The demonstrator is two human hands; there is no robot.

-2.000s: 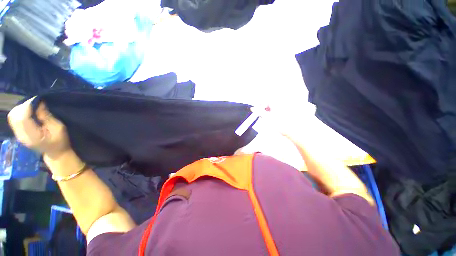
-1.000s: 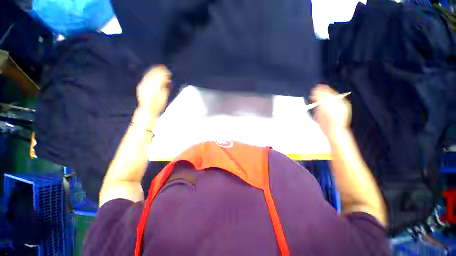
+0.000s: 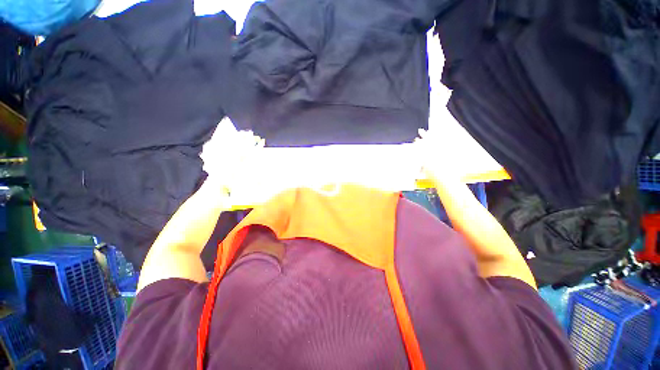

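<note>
A navy garment (image 3: 333, 79) lies spread on the white table (image 3: 333, 165) in front of me, its straight lower edge towards me. My left hand (image 3: 230, 153) is at the garment's near left corner, and my right hand (image 3: 428, 153) is at its near right corner. Both hands are washed out by glare, so their fingers and any grip cannot be made out. No slim pale object can be told in my right hand.
A navy garment pile (image 3: 123, 123) hangs over the left table edge, and another pile (image 3: 550, 94) is at the right. A crumpled black heap (image 3: 572, 231) is below right. Blue crates (image 3: 72, 296) stand on the floor at left and right (image 3: 615, 325). A light-blue bag (image 3: 47, 13) is far left.
The garment, blurred and higher up a second ago, now lies on the table closer to me. Both hands have moved to its near corners. The glare on them is stronger.
</note>
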